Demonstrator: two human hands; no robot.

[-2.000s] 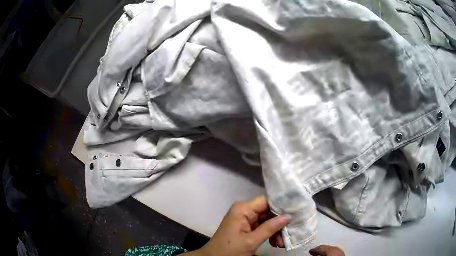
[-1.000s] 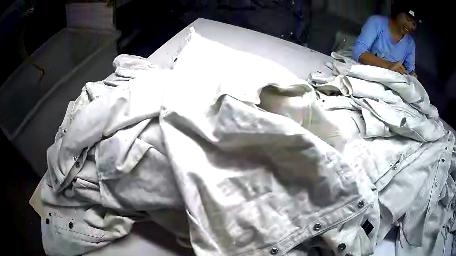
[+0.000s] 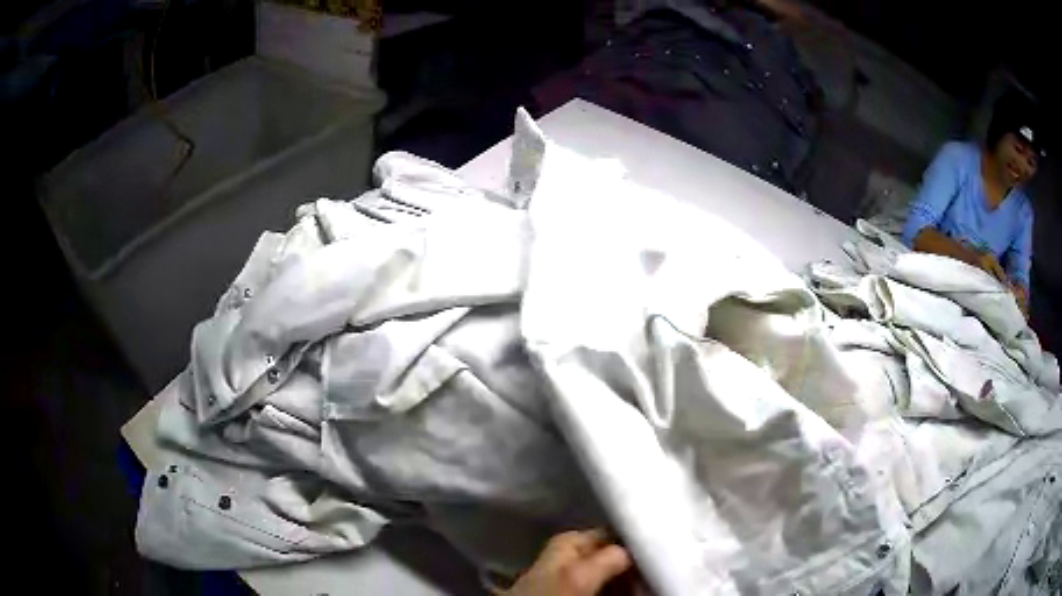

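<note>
A pale grey-white garment (image 3: pixel 769 466) lies spread over a heap of like garments, its lower part cut off by the bottom edge. Its sleeve (image 3: pixel 623 466) runs down towards the bottom middle and is slightly blurred. My left hand (image 3: pixel 573 566) is at the bottom edge, fingers curled at the sleeve's left edge and gripping it; the fingertips are hidden. A metal button (image 3: pixel 883 551) shows on the garment's stitched edge at the lower right. My right hand is out of the picture.
More pale garments (image 3: pixel 454 437) are heaped at the left, with a buttoned end (image 3: pixel 192 518) at the lower left. The white table (image 3: pixel 687 163) shows behind. A big pale bin (image 3: pixel 233 192) stands left. Dark garments (image 3: pixel 710 82) lie beyond. A person in blue (image 3: pixel 969 198) is at the upper right.
The view has tilted up since the first frame, bringing the bin and person in. My left hand left the picture, then came back at the bottom. My right fingertip is gone.
</note>
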